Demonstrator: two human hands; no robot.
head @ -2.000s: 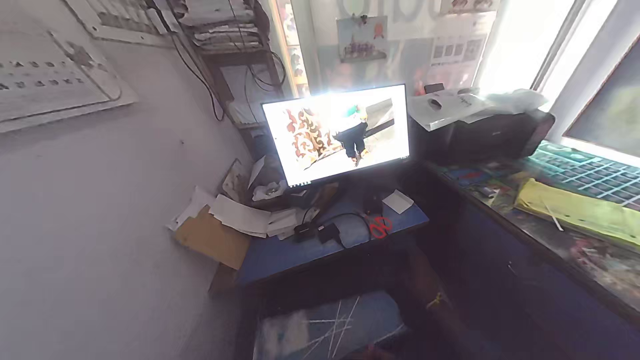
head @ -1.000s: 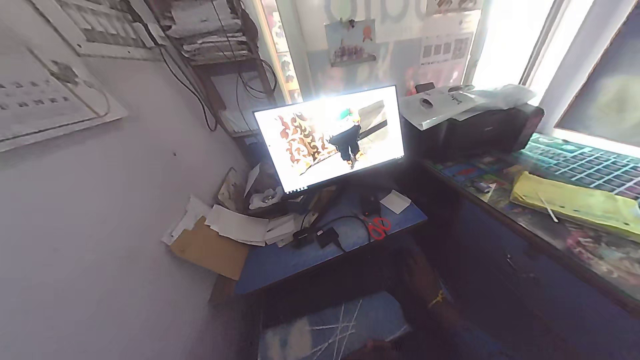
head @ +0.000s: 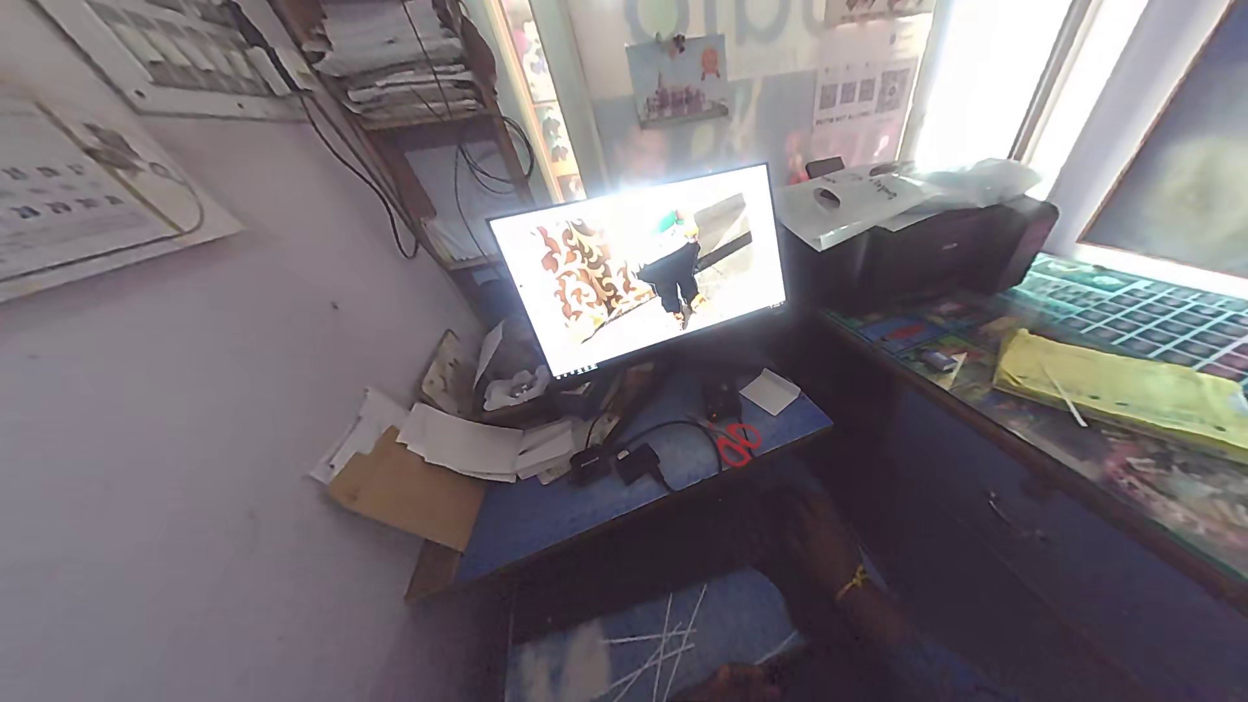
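My right hand, with a yellow band at the wrist, reaches into the dark space under the front edge of the blue desk; its fingers are too dark to read. At the bottom edge, part of my left hand shows by the blue surface with white lines. What either hand holds cannot be told. Above them on the desk lie red-handled scissors, a black adapter with a cable and a white paper square. A lit monitor stands behind, showing a picture.
Papers and a brown envelope lie at the desk's left side by the wall. A black printer with papers on top stands at the right, beside a counter bearing a yellow packet. Shelves with stacked papers rise behind at the left.
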